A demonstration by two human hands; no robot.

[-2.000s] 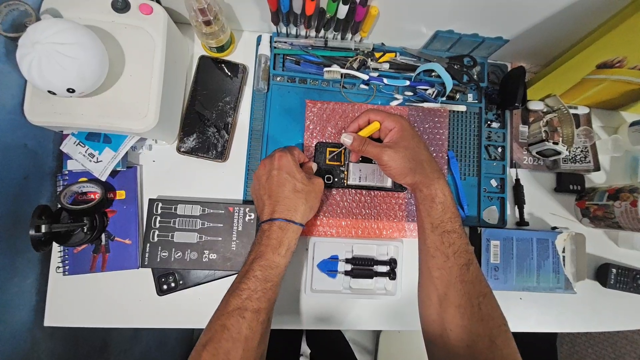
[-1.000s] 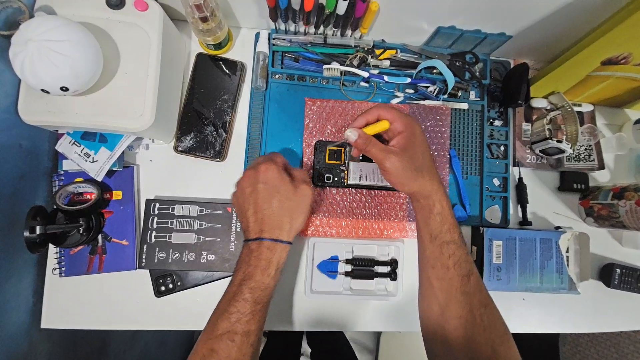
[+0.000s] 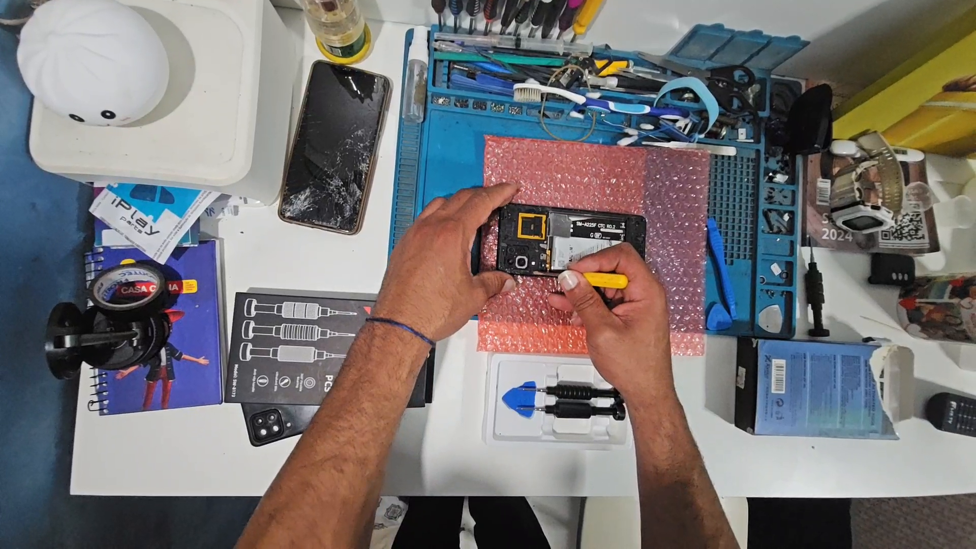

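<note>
An opened smartphone [image 3: 568,235], its black inner frame and battery exposed, lies on pink bubble wrap [image 3: 534,320] over a blue repair mat [image 3: 450,152]. My left hand [image 3: 446,255] spans the phone's left end, fingers at its upper corner and thumb by its lower corner. My right hand [image 3: 618,305] grips a small tool with a yellow handle [image 3: 606,280] between thumb and fingers. The tool's tip points left, at the phone's lower edge near the camera part; whether it touches cannot be told.
Below the wrap lies a white plastic tray [image 3: 499,431] with two black screwdrivers and a blue pick. A cracked phone [image 3: 335,149] lies left of the mat, a black screwdriver-set box [image 3: 305,381] under my left forearm. Blue pry tools [image 3: 717,267] and a box [image 3: 820,389] are right.
My right hand and the yellow-handled tool have moved from the phone's upper edge to its lower edge. My left hand, a blurred fist a second ago, is now spread at the phone's left end.
</note>
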